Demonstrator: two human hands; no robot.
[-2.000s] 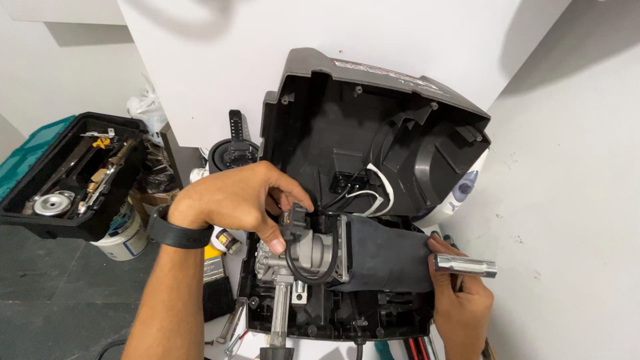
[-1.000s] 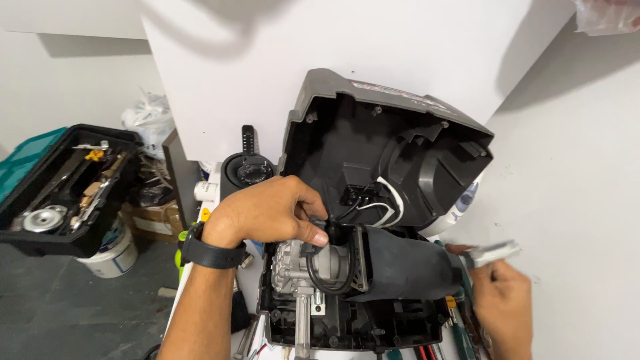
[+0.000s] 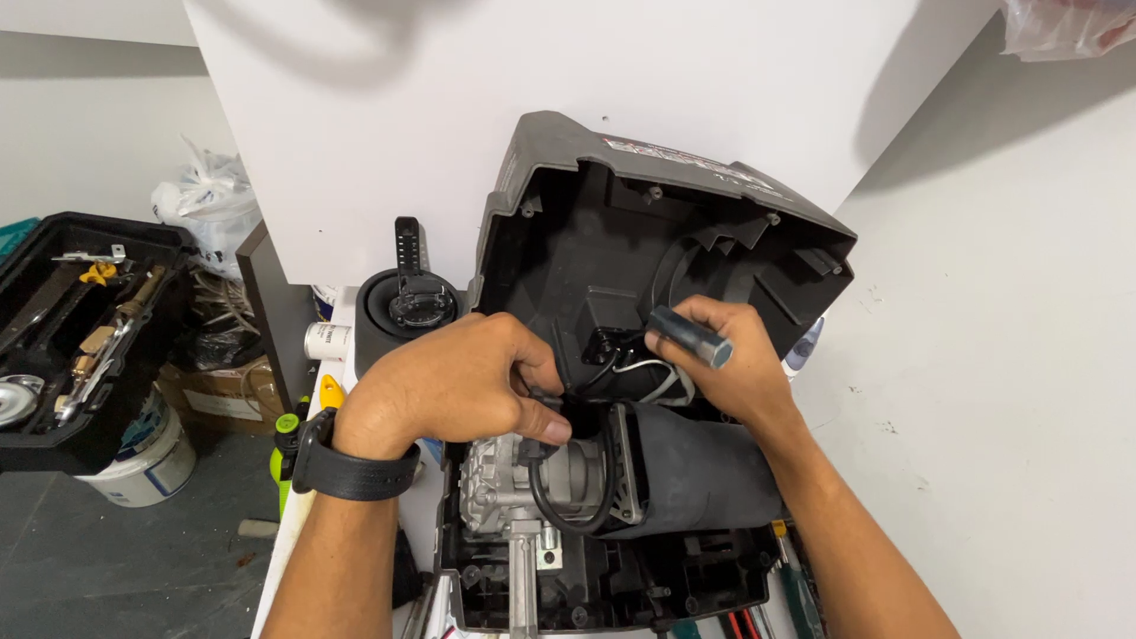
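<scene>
My left hand point(image 3: 470, 382), with a black strap on its wrist, pinches a small black part on the cable above the cast-metal gear housing point(image 3: 497, 484). My right hand point(image 3: 728, 355) grips a metal tube socket point(image 3: 692, 337) in front of the raised plastic cover point(image 3: 612, 248), near its white wires point(image 3: 661, 382). Below my right hand lies a motor in a dark sleeve point(image 3: 710, 470), joined to the gear housing. A black cable point(image 3: 568, 524) loops over the housing. The motor unit sits in the lower plastic shell point(image 3: 621, 612). My left fingertips partly hide the small part.
A black round device with a watch point(image 3: 422, 306) on it stands behind my left hand, beside a small white can point(image 3: 328, 341). An open toolbox point(image 3: 89, 355) rests on a bucket point(image 3: 146, 466) at left. Screwdrivers point(image 3: 799, 586) lie right of the shell. White panels rise behind.
My right hand has moved with the tube socket from the motor's right end up and left to the inside of the raised cover. My left hand stays at the gear housing.
</scene>
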